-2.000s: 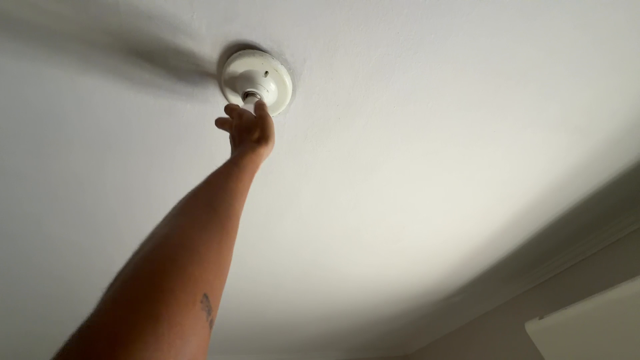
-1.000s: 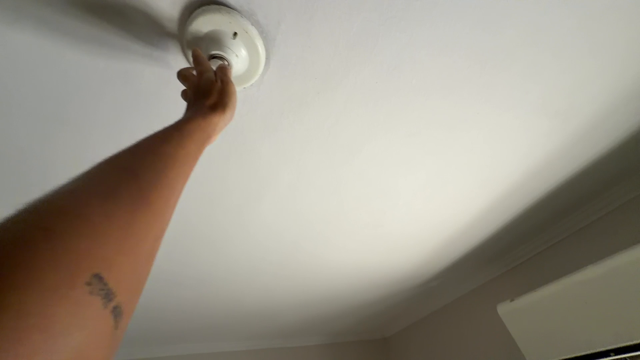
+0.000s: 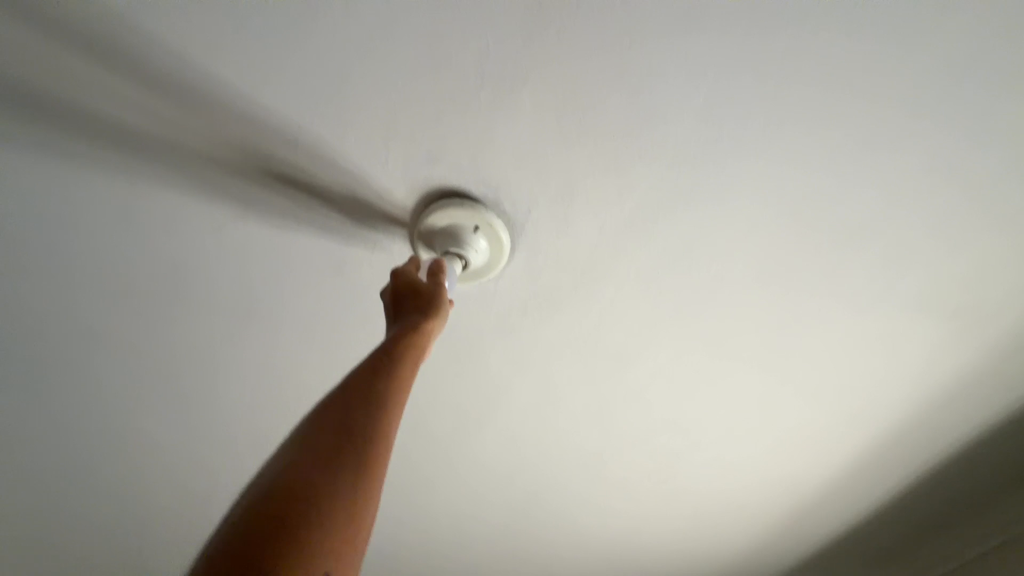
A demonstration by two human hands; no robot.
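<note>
A round white ceiling lampholder (image 3: 490,246) is fixed overhead, with a small dark slot or hole in its face. My left hand (image 3: 418,296) reaches up from the lower left, its fingers around a white light bulb (image 3: 452,278). Most of the bulb is hidden by the hand. The bulb's neck is at the socket opening; how far it sits in the socket cannot be told. My right hand is out of view.
The pale ceiling (image 3: 680,264) surrounds the lampholder. Long shadows run from the fitting toward the upper left. A darker ceiling edge (image 3: 944,496) crosses the lower right corner.
The view has shifted, and the wall unit seen earlier at lower right is out of frame. My left hand stays at the lampholder; more of the white bulb shows beside its fingers.
</note>
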